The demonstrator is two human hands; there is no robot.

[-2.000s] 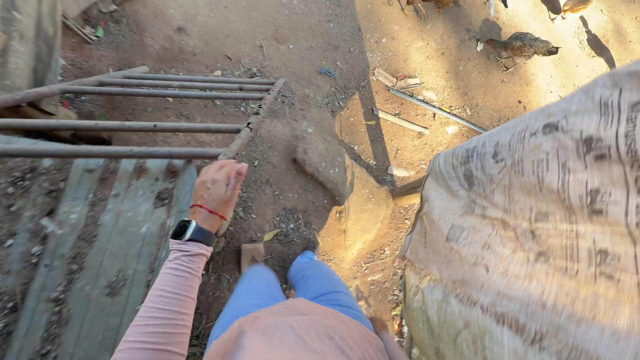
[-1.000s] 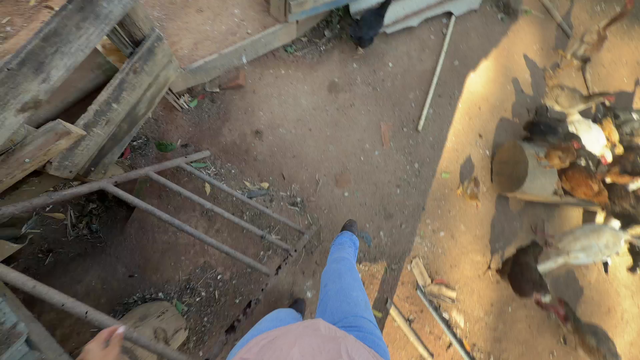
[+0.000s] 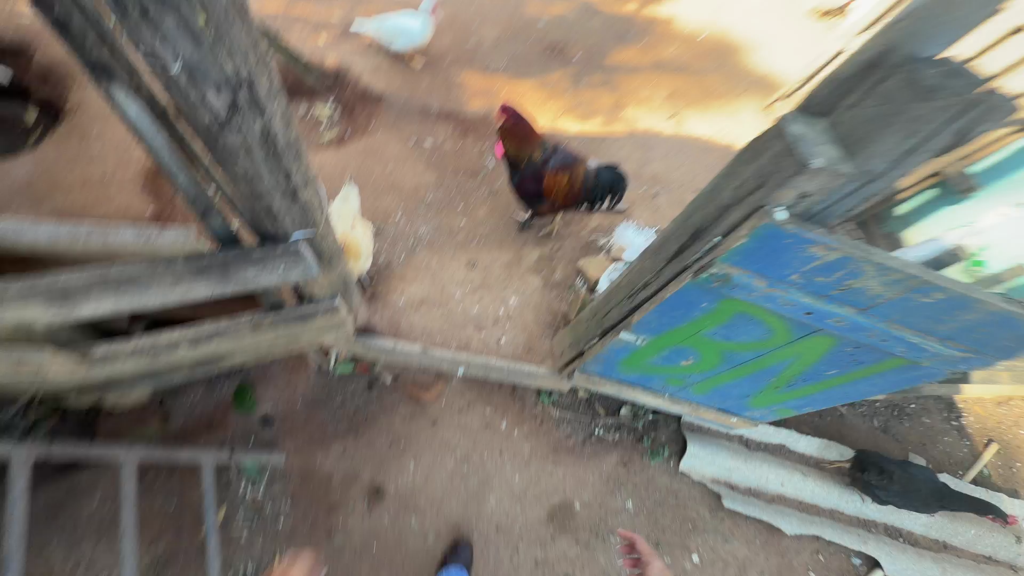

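Note:
At the bottom edge my left hand (image 3: 297, 562) shows only in part, blurred, just right of a metal ladder-like frame (image 3: 128, 458) on the ground; its fingers cannot be made out. My right hand (image 3: 642, 554) also enters at the bottom, fingers apart and holding nothing. Between the hands a dark shoe (image 3: 457, 554) and a bit of blue trouser leg are visible. Ahead, beyond a low wooden sill (image 3: 464, 362) between two posts, a rooster (image 3: 552, 168) with brown and black feathers stands on bare dirt.
A weathered post (image 3: 248, 120) with stacked planks (image 3: 160, 280) bounds the left. A slanting post (image 3: 680, 248) and blue painted boards (image 3: 800, 320) bound the right. A pale chicken (image 3: 352, 232), a white bird (image 3: 400, 29) and a black hen (image 3: 912, 484) on corrugated sheets (image 3: 768, 464) are around.
The view has swung strongly toward the gap between the posts. Two seconds ago my left hand was at the metal frame's rail; now it is beside the frame. My right hand has come into view.

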